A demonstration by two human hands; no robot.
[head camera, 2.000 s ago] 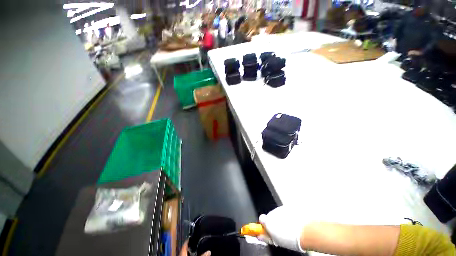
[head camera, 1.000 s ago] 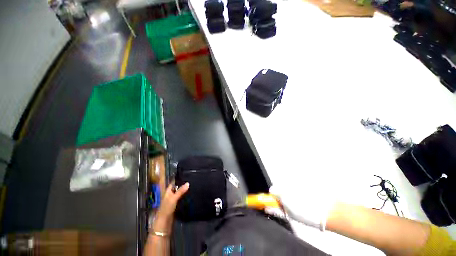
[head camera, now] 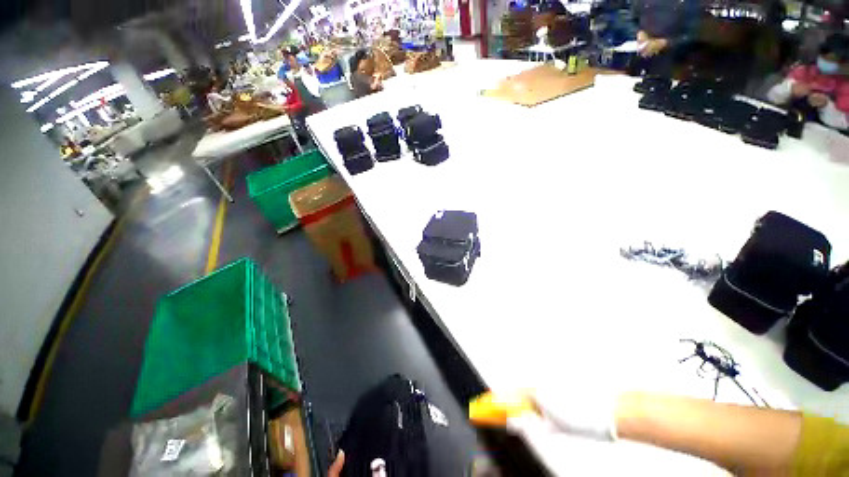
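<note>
A black bag (head camera: 386, 430) with a white logo and a small white tag hangs in front of me at the bottom, between cart and table, seen edge-on and cut off by the frame. My left hand (head camera: 336, 463) holds its left side; only fingertips show. My right hand (head camera: 568, 415), in a white glove, is shut on the yellow-orange air gun (head camera: 500, 408), just right of the bag and apart from it. The gun's nozzle cannot be made out.
Stacked black bags (head camera: 450, 246) stand on the white table (head camera: 559, 186), with grey cords (head camera: 672, 259) and black cords (head camera: 715, 360) at right. A green crate (head camera: 200, 326), carton (head camera: 333, 228) and cart with a plastic packet (head camera: 183, 442) are left. People are beyond the table.
The view has tilted up. The bag has turned from its flat front to edge-on and sits lower in view. The air gun stays in my right hand.
</note>
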